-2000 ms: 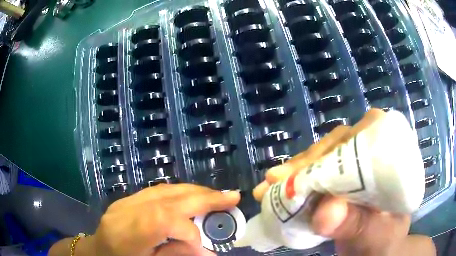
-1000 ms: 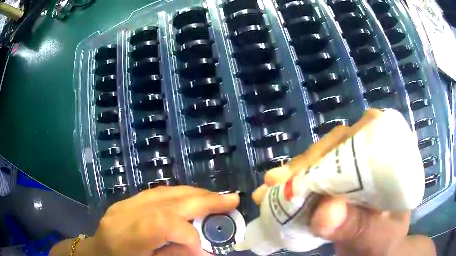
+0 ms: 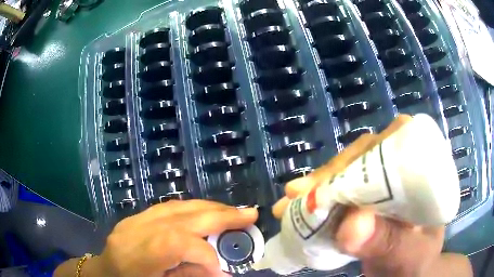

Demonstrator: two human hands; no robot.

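A round unit [image 3: 236,246] with a dark grey face, small centre dot and pale rim is held at the bottom centre, face up. My left hand [image 3: 168,235] grips it from the left, with the index finger stretched above it. Small shiny terminals [image 3: 240,267] show at its lower edge. My right hand [image 3: 379,238] is wrapped around a white squeeze bottle [image 3: 374,184] with a black-framed label and red mark. The bottle is tilted, its nozzle [image 3: 265,262] pointing left, with the tip at the terminals. Whether the tip touches them I cannot tell.
A large clear blister tray [image 3: 132,116] lies beyond and under my hands, with columns of black discs [image 3: 214,70] standing on edge. A green mat [image 3: 43,113] shows at left. White paper [image 3: 476,43] is at the upper right, small metal items [image 3: 70,10] at the upper left, blue objects [image 3: 24,254] at lower left.
The nozzle has shifted from the unit's right side down to the terminals at its lower edge. The unit and my left hand have moved only slightly.
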